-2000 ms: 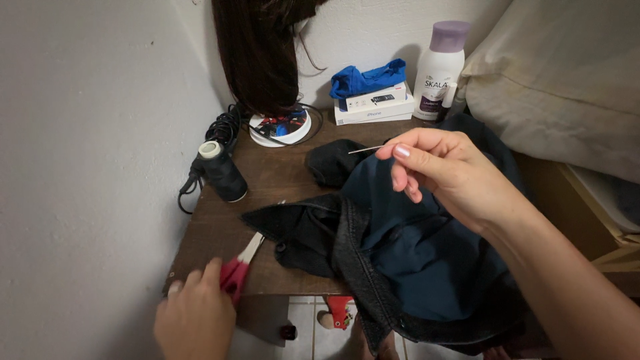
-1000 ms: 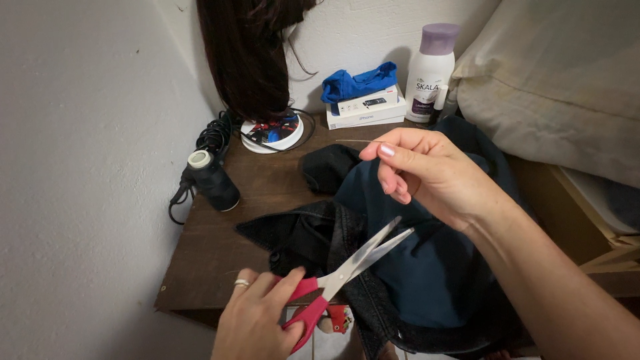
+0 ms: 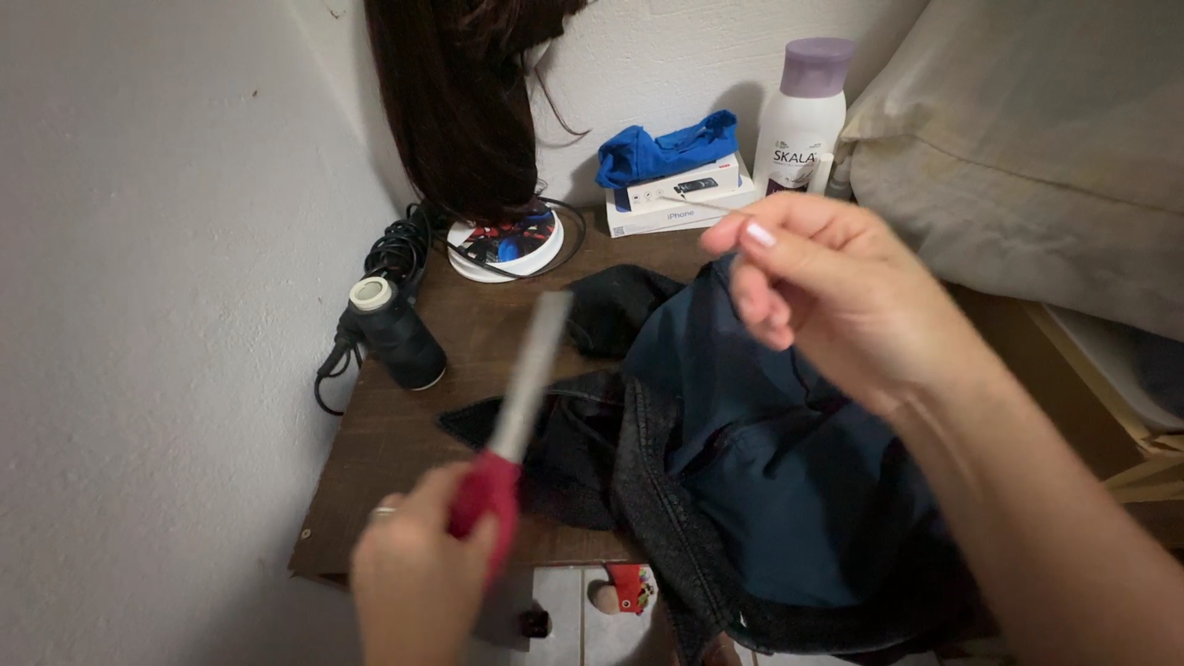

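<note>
My left hand [image 3: 425, 555] grips the red handles of a pair of scissors [image 3: 527, 388], whose blades are together, point upward and are blurred. Between thumb and index finger, my right hand [image 3: 823, 277] pinches a thin sewing needle [image 3: 708, 205] that points left; any thread is too fine to tell. Below my right hand lies a dark denim garment [image 3: 647, 481] with a blue-green lining [image 3: 786, 518], spread over the wooden table and hanging off its front edge. A spool of black thread [image 3: 398, 338] stands at the table's left side.
Behind are a coiled black cable [image 3: 398, 245], a round white item [image 3: 509, 268] under hanging dark hair [image 3: 453, 111], a phone box [image 3: 680, 215] with blue cloth [image 3: 666, 153] above, and a purple-capped bottle [image 3: 803, 120]. A pillow [image 3: 1027, 185] is at right, a wall at left.
My left hand first had the scissors low at the table's left, then held them with blades apart near the garment; now it has moved left and the blades are together. My right hand keeps the needle raised.
</note>
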